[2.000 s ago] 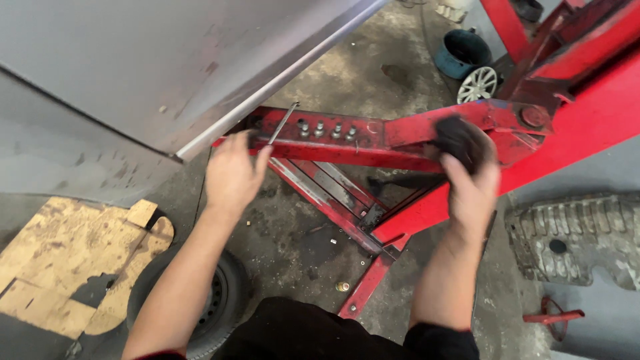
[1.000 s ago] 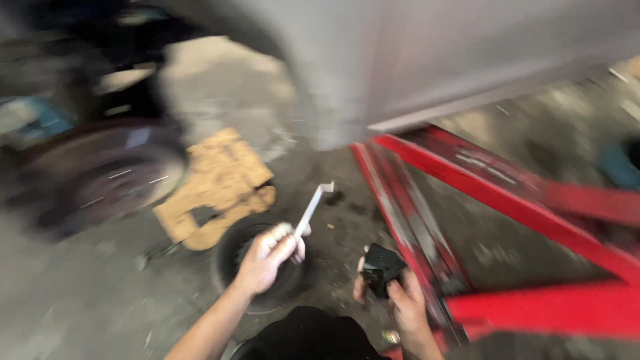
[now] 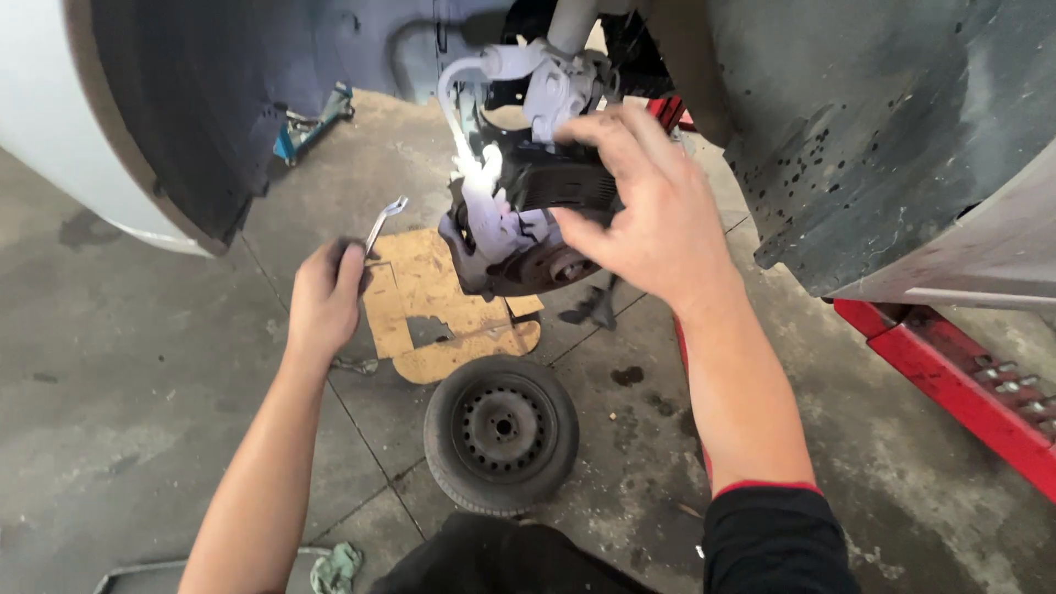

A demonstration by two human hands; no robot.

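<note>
My left hand (image 3: 328, 289) is closed around a metal wrench (image 3: 384, 221), its head pointing up, left of the wheel hub assembly. My right hand (image 3: 652, 198) holds a black ribbed block-like object (image 3: 569, 186) between thumb and fingers, at the upper right of the assembly. A brightly lit brake caliper (image 3: 487, 206) sits beside the brake disc (image 3: 544, 266). Above them the suspension strut (image 3: 572, 29) runs up into the wheel arch. The black object hides part of the hub.
On the floor lie a wheel with its tire (image 3: 502, 433), a yellow board (image 3: 429, 256), a green rag (image 3: 337, 568) and a blue metal piece (image 3: 313, 124). A red lift arm (image 3: 949, 379) with several metal studs stands at the right. Grey fender edges (image 3: 239, 239) flank the assembly.
The view has swung left from the red lift arm to the open wheel arch. My right hand has risen with the black object to the hub assembly. The wrench remains in my left hand.
</note>
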